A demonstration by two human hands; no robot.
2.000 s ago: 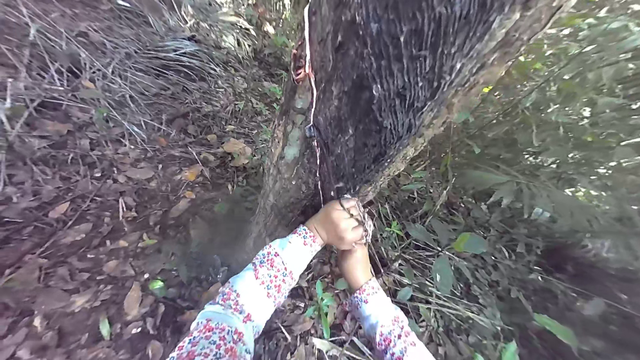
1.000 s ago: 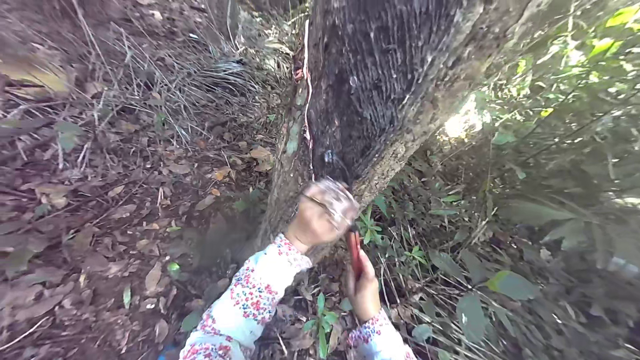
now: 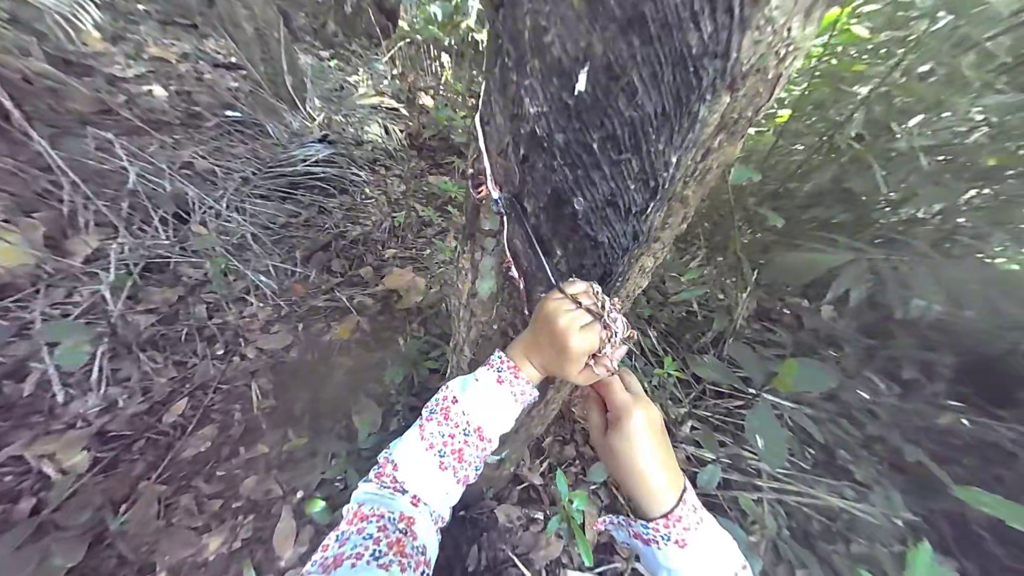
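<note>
My left hand [image 3: 564,332] is closed on a tangled bundle of pale, reddish strips [image 3: 613,326] at the base of the tree trunk [image 3: 576,144]. A dark cord [image 3: 538,250] runs from that hand up to the trunk's left edge. Just below, my right hand [image 3: 632,432] has its thumb and fingers against the underside of the bundle; what they hold, if anything, is hidden. The trunk's face is dark and scored with fine grooves. A whitish strip [image 3: 486,152] hangs down its left edge, with reddish bits beside it.
Dry leaves [image 3: 160,448] and thin dead twigs [image 3: 216,200] cover the ground at left. Green undergrowth [image 3: 768,432] stands close at right. A small leafy plant [image 3: 570,516] grows between my forearms.
A second ago my right hand held a red-handled tool below the left hand; that handle no longer shows. The dark cord now stretches between the trunk and my left hand.
</note>
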